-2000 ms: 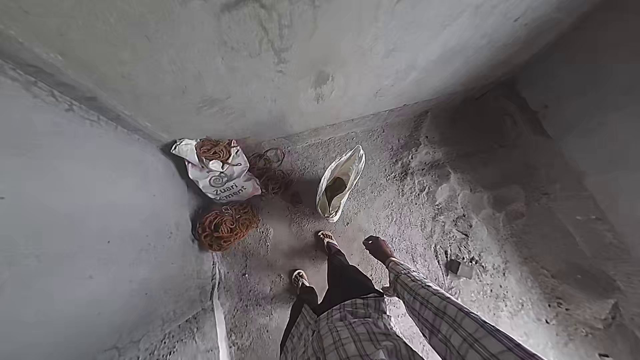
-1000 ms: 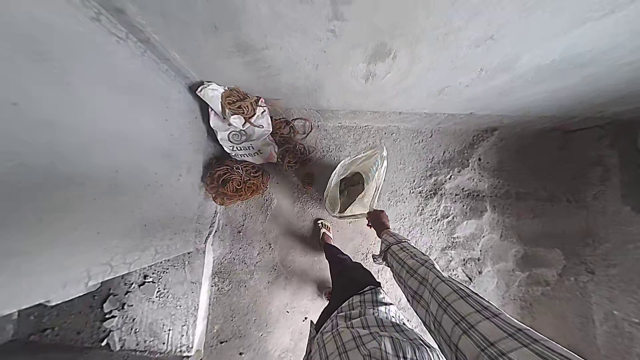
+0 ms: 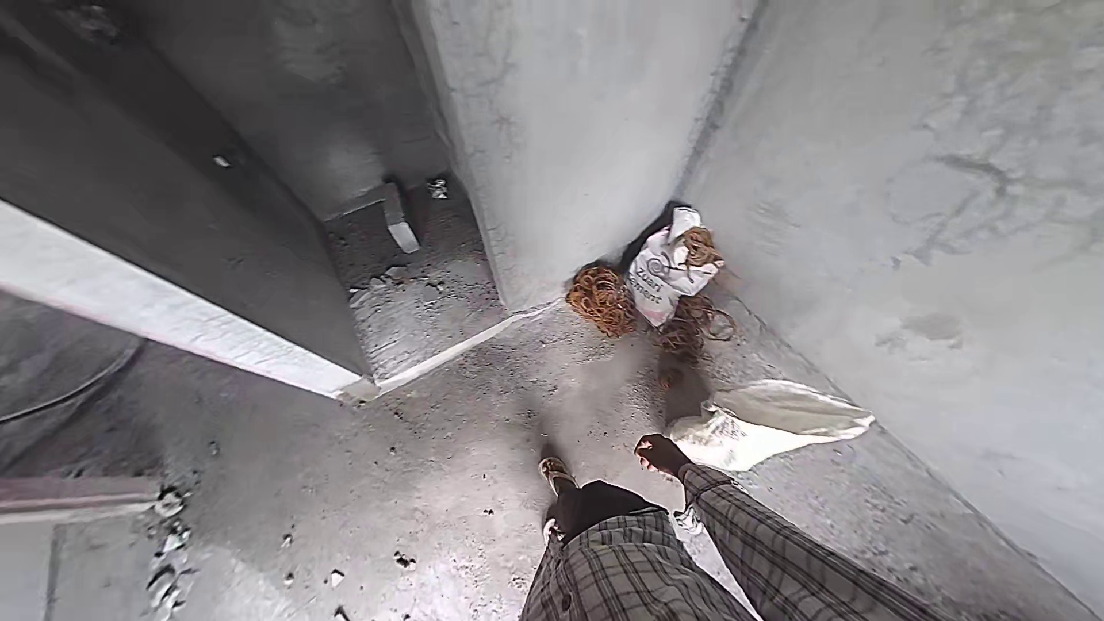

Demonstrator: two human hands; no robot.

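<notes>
My right hand (image 3: 660, 454) is low, right of centre, with its fingers curled, beside the left end of a pale woven sack (image 3: 759, 440). The hand overlaps the sack's edge in the view, and whether it grips the sack cannot be told. The sack lies on the floor near the right wall, its mouth spread wide. My left hand is out of view. Beyond the sack, in the corner, a white Zuari cement bag (image 3: 655, 285) leans with a brown coil of cord or wire (image 3: 700, 247) on it. An orange-brown tangled bundle (image 3: 601, 299) and a darker loose bundle (image 3: 690, 326) lie beside it.
A doorway with a raised pale sill (image 3: 457, 349) opens at the upper left, with rubble (image 3: 401, 285) and a block (image 3: 403, 235) inside. A wall end (image 3: 285, 362) juts in from the left. Debris (image 3: 168, 552) is scattered at the lower left. A dark cable (image 3: 73, 392) lies far left.
The view has swung left, bringing the doorway in. My right hand went from beside my leg to the open sack's rim, and is now at the sack's other side in view.
</notes>
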